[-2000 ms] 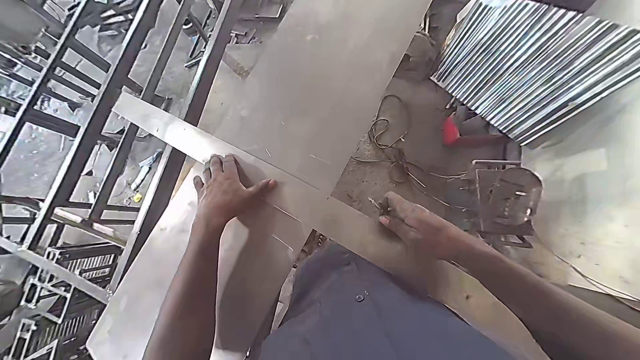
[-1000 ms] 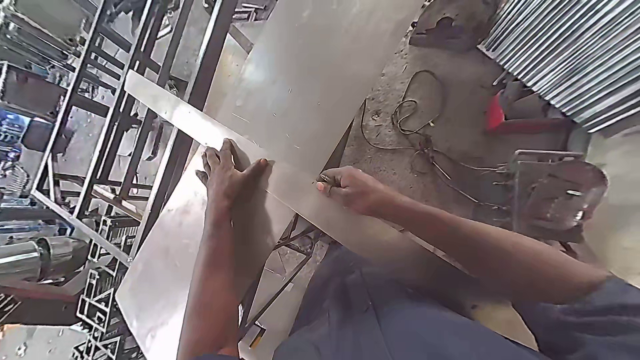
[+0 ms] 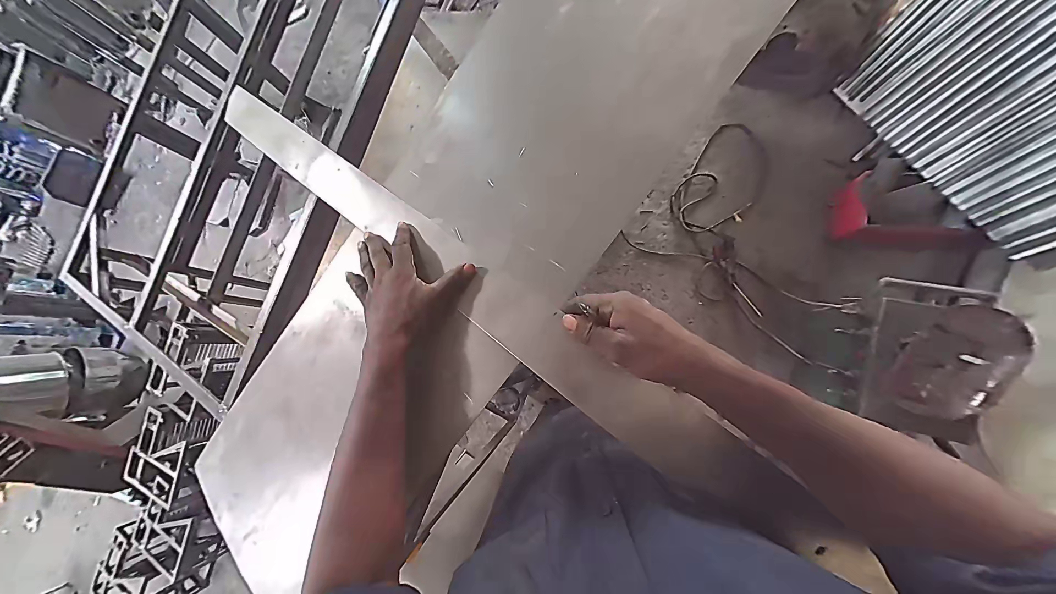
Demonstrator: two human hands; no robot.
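A long flat metal strip (image 3: 318, 165) lies slantwise across a wide metal sheet (image 3: 544, 132), from the upper left toward the lower right. My left hand (image 3: 400, 285) rests spread on the strip and presses it flat, with thumb and fingers apart. To the right, my right hand (image 3: 623, 326) is closed around a small dark tool at the strip's upper edge, by the sheet's right side. Only the tip of that tool shows, so its kind cannot be told. Several short light marks are on the sheet above the strip.
Welded metal frames (image 3: 206, 165) stand left of the sheet. On the floor at right lie tangled cables (image 3: 701, 202), a red metal object (image 3: 854, 210) and a boxy machine (image 3: 932, 363). A stack of ribbed metal lengths (image 3: 973, 107) is at the upper right.
My right hand has moved left along the strip, toward my left hand. My left hand remains spread on the strip. The view has shifted somewhat.
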